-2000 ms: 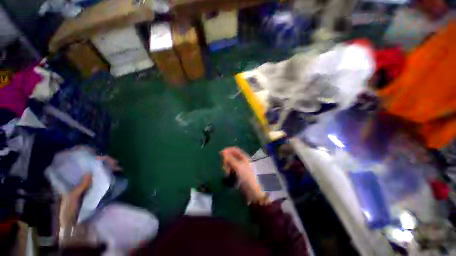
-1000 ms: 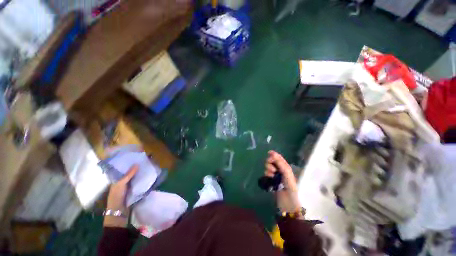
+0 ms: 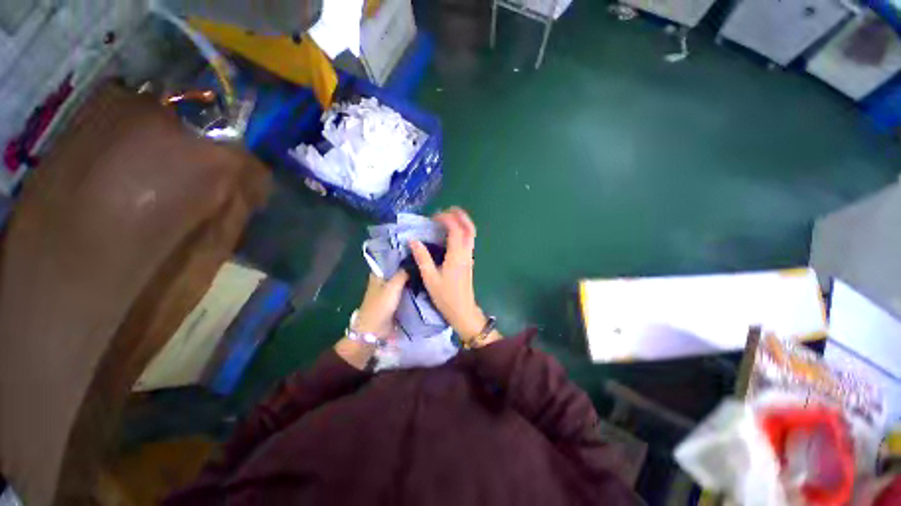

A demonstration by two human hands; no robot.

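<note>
Pale grey and white cut fabric pieces [image 3: 395, 237] are bunched in front of my body, at the middle of the view. My left hand [image 3: 381, 302] grips them from below left. My right hand [image 3: 450, 269] is on them from the right, its fingers bent around a small black thing [image 3: 423, 271], mostly hidden between the hands. I cannot tell if it is dark cloth or a tool. A white cloth piece [image 3: 425, 348] hangs below, partly behind my wrists.
A blue crate [image 3: 427, 178] with white cloth stands ahead on the green floor [image 3: 593, 158]. A brown-covered table [image 3: 109, 227] is at left, with a box below it. A white bench [image 3: 701, 314] stands at right, near a red and white plastic bag [image 3: 810, 450].
My hands were apart and are now together on the pieces; my right hand came in from the right. The view has turned, and the blue crate is closer.
</note>
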